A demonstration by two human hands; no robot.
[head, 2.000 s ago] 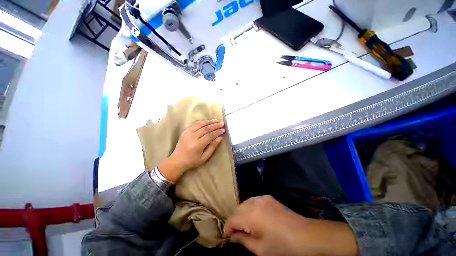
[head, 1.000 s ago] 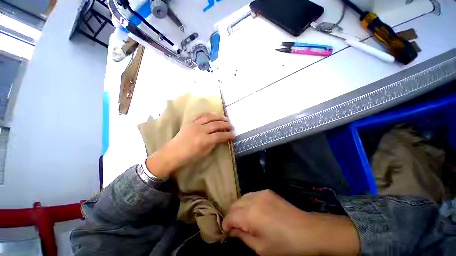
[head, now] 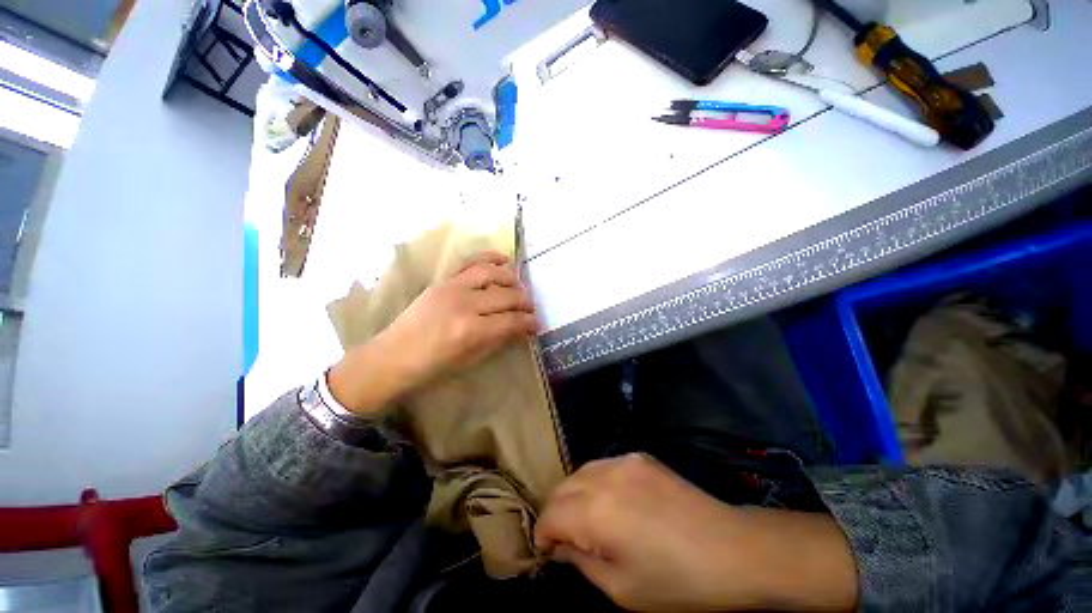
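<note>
A tan garment panel (head: 491, 413) runs from the sewing machine's needle area (head: 477, 156) over the table's front edge to the wearer's lap, where it is bunched. My left hand (head: 461, 317) lies flat on the panel at the table's front, fingers near its right edge. My right hand (head: 623, 527) pinches the panel's right edge low down, near the lap. The edge between the hands looks fairly straight. Glare hides where the cloth meets the presser foot.
A brown strip (head: 307, 198) lies at the table's left. Snips (head: 727, 116), a phone (head: 683, 34), a white stick (head: 880, 117) and a screwdriver (head: 922, 84) lie right of the machine. A ruler (head: 766, 275) edges the table. A blue bin (head: 872, 381) holds brown cloth.
The view has shifted, so the machine sits higher and further left. The panel's top lies nearer the needle area. My left hand has slid slightly up and left; my right hand still pinches the edge.
</note>
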